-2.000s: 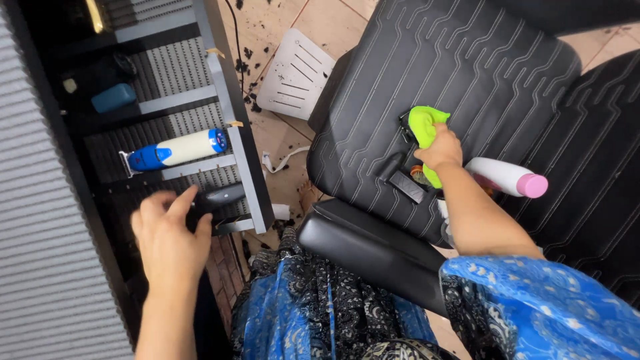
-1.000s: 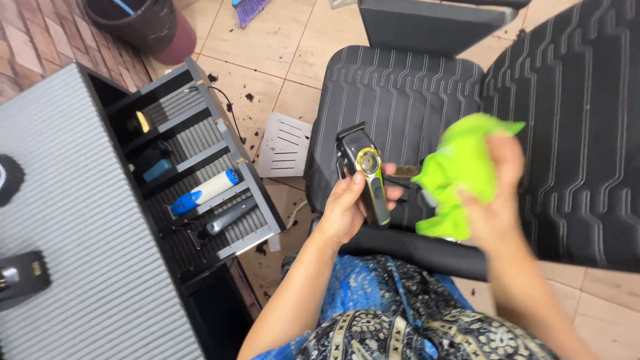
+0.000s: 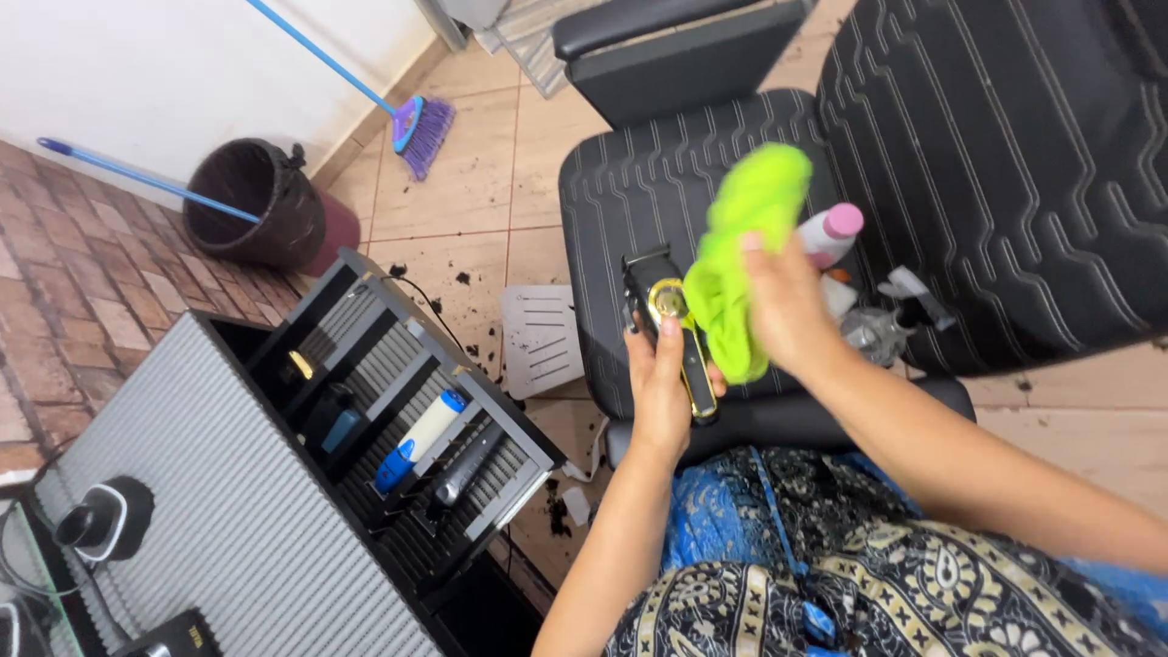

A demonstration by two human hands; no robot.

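Note:
My left hand [image 3: 662, 383] holds a black and gold hair clipper [image 3: 698, 379] over the seat of a black padded salon chair [image 3: 611, 201], its blade end pointing away from me. In my right hand [image 3: 789, 306] is a bright green cloth [image 3: 753, 214], blurred, close beside the clipper's right side. Behind that hand a white bottle with a pink cap [image 3: 832, 233] lies on the chair, with a clear spray bottle [image 3: 876, 336] near it. Left of my hands, a white and blue trimmer [image 3: 422, 440] and a dark clipper [image 3: 467, 467] lie in the compartments of an open drawer [image 3: 493, 401].
A ridged grey cabinet top [image 3: 228, 493] fills the lower left, with a black charging stand [image 3: 105, 520] on it. Beyond stand a waste bin [image 3: 265, 214] and a purple broom [image 3: 424, 132]. Hair clippings lie on the tiled floor [image 3: 456, 210]. The chair's armrest [image 3: 675, 64] rises at the top.
My left hand has moved from the drawer to the chair and now holds the black and gold clipper. My right hand has lifted the green cloth off the seat. The view has swung left.

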